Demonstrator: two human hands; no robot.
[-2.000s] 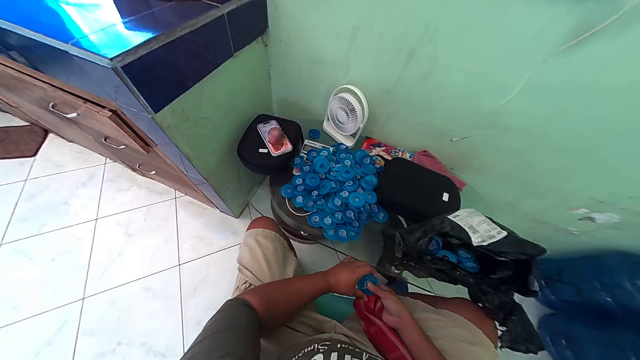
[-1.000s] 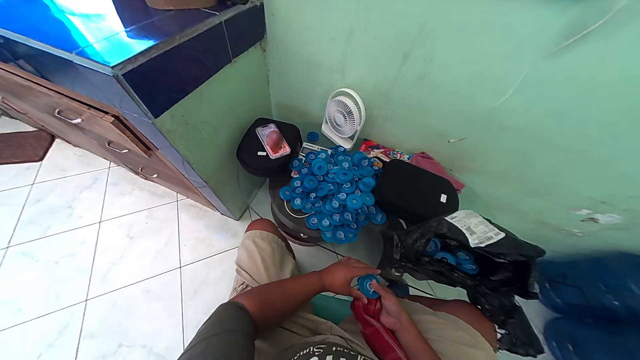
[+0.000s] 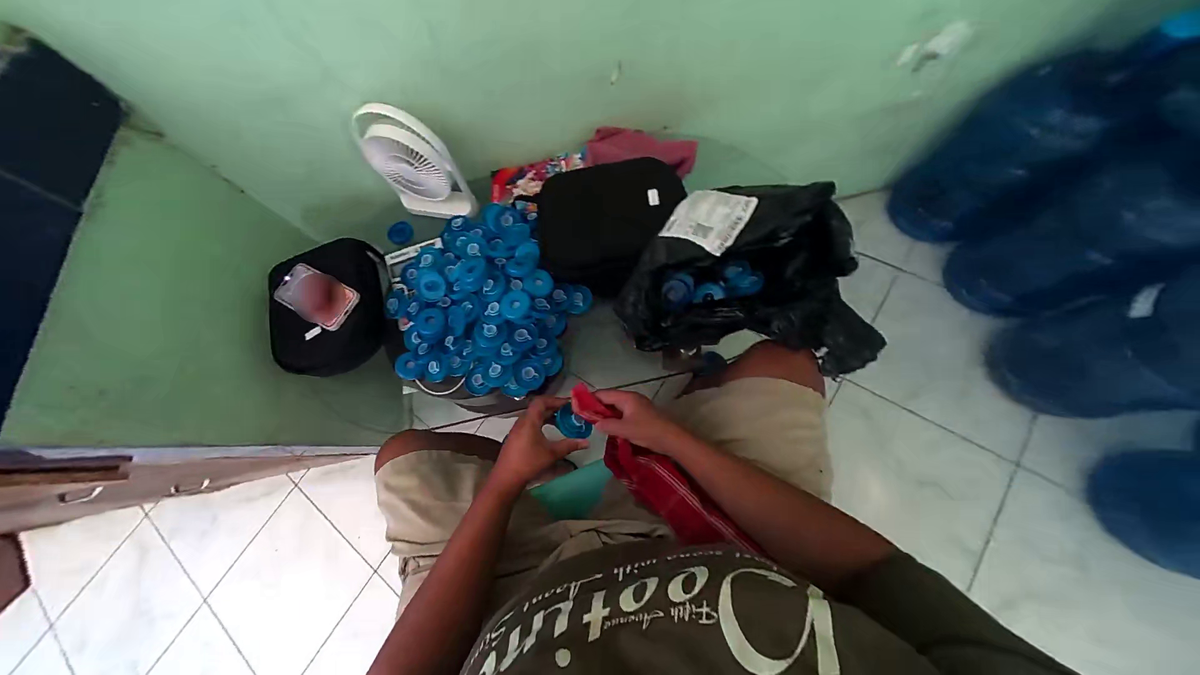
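Note:
Between my knees, my left hand (image 3: pixel 532 444) grips a blue plastic bottle cap (image 3: pixel 573 422) at its edge. My right hand (image 3: pixel 639 421) holds a red cloth (image 3: pixel 670 492) whose upper end touches or nearly touches the cap; the rest trails down over my lap. Beyond my hands rises a heap of blue plastic caps (image 3: pixel 489 302), piled on a dark round support that is mostly hidden. More blue caps (image 3: pixel 711 287) lie in the mouth of a black plastic bag (image 3: pixel 797 246) to the right.
A white fan (image 3: pixel 412 167) stands by the wall. One phone (image 3: pixel 318 296) rests on a black case (image 3: pixel 323 349) at left; another black case (image 3: pixel 609 220) is behind the heap. Large blue water jugs (image 3: pixel 1059 216) line the right side. A teal stool (image 3: pixel 572 489) shows beneath me.
The view has swung to the right, with more of the blue jugs showing. The red cloth's end has come up to the cap, and my hands are farther apart.

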